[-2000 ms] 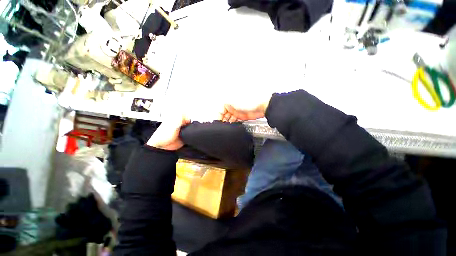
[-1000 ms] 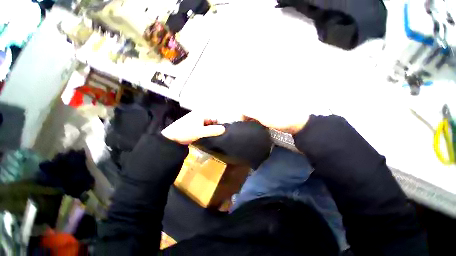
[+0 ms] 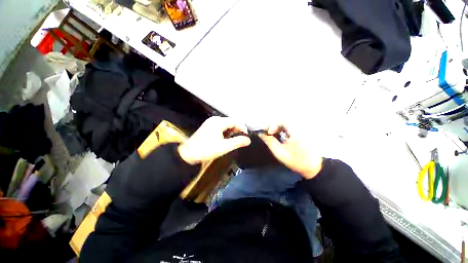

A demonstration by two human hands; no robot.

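Observation:
A small black cloth section (image 3: pixel 255 153) is held between my two hands at the near edge of the white table, above my lap. My left hand (image 3: pixel 213 141) grips its left side, with the thumb on top. My right hand (image 3: pixel 295 151) grips its right side, with the thumb on top near the edge. The cloth edge shows between the fingertips. The stitching is too fine to see.
Dark garments (image 3: pixel 372 38) lie at the table's back. Yellow and green scissors (image 3: pixel 432 181) lie right, near a sewing machine (image 3: pixel 436 97). A phone (image 3: pixel 179 13) and small card (image 3: pixel 158 43) lie upper left. A cardboard box (image 3: pixel 164 134) and black heap (image 3: pixel 115 102) are below left.
The view has turned and shifted. Both hands now hold the cloth closer together, thumbs on top, and more of the back garment and the floor heap shows.

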